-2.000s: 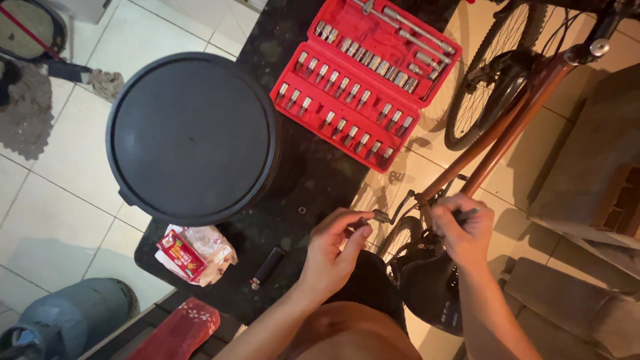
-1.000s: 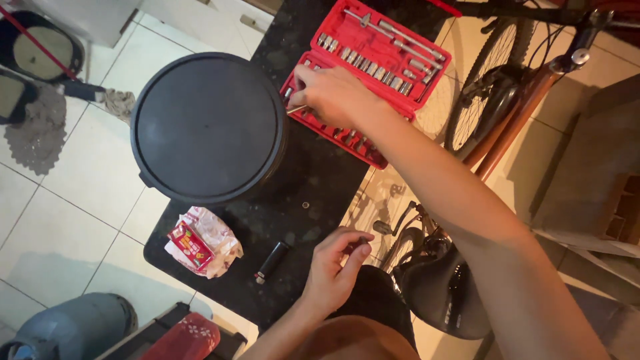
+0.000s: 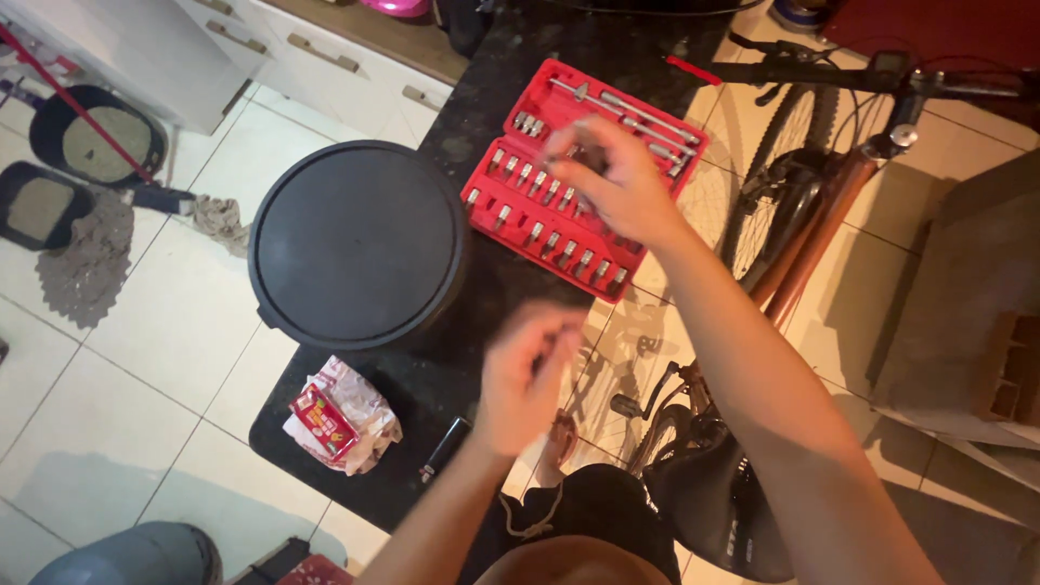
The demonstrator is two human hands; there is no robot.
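Observation:
A red plastic socket and bit case [image 3: 520,223] lies unfolded on a dark stone counter, with rows of metal bits [image 3: 561,252] in its lower half and extension bars [image 3: 650,118] in the upper. Above the case's middle is my right hand [image 3: 605,175], blurred, fingers curled; whether it holds something cannot be told. My left hand [image 3: 528,378] is over the counter's right edge below the case, thumb and fingers bent close together. Blur hides anything between them. A black cylindrical object [image 3: 445,449] rests on the counter left of my left wrist.
A large round black lid [image 3: 357,244] covers much of the counter left of the case. Crumpled paper with a red packet [image 3: 325,422] sits near the corner. A bicycle with a copper-coloured frame [image 3: 829,236] and black saddle [image 3: 719,496] stands on the right, beside the counter.
My right hand went from near my left hand to the left part of the case, and is now over its middle. The view has shifted, showing more beyond the case.

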